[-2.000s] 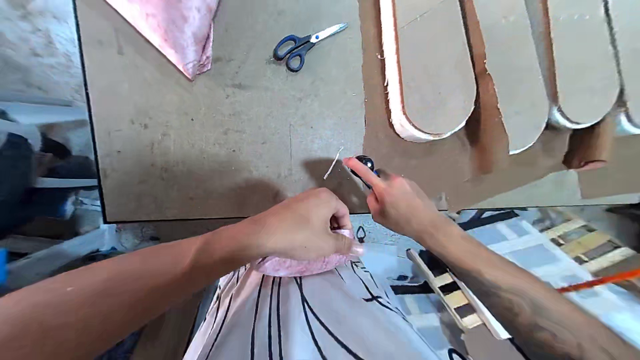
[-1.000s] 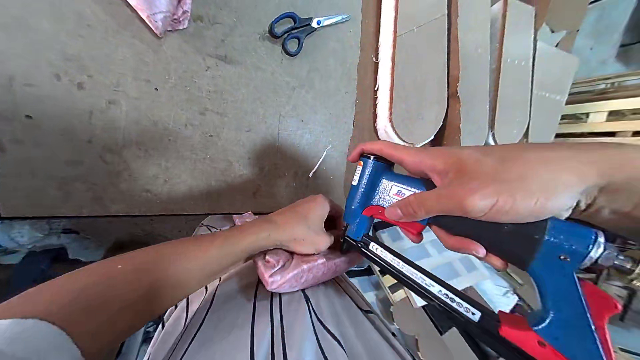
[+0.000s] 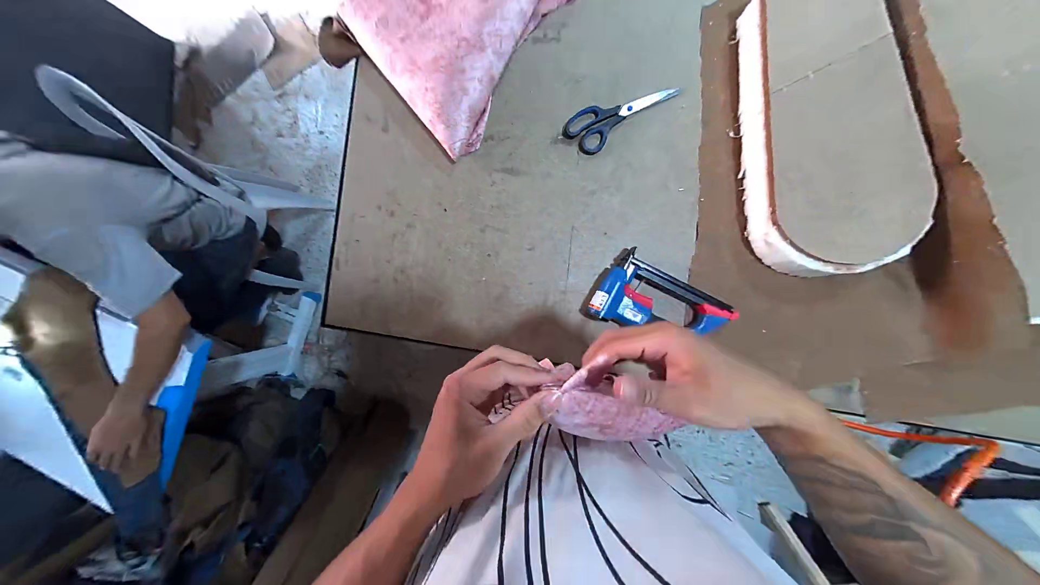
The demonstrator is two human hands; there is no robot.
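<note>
A small piece covered in pink mottled fabric (image 3: 613,416) rests against my striped shirt, just off the table's near edge. My left hand (image 3: 496,406) pinches the fabric at its left end between thumb and fingers. From the other side my right hand (image 3: 674,374) grips the fabric near its top edge with thumb and forefinger. A blue pneumatic staple gun (image 3: 642,299) with red parts lies on the table just beyond my right hand. Scissors with dark handles (image 3: 605,123) lie farther back, beside a large pink fabric piece (image 3: 447,65). What is inside the small piece is hidden.
A long round-ended padded board (image 3: 849,146) lies on brown material at the right of the worktable (image 3: 455,236). An orange air hose (image 3: 967,471) hangs at the lower right. A co-worker (image 3: 146,211) sits at the left, beyond the table's left edge.
The staple gun, in my right hand one second ago, now lies on the table. My right hand now holds the pink fabric beside my left. The view has turned left, showing the co-worker.
</note>
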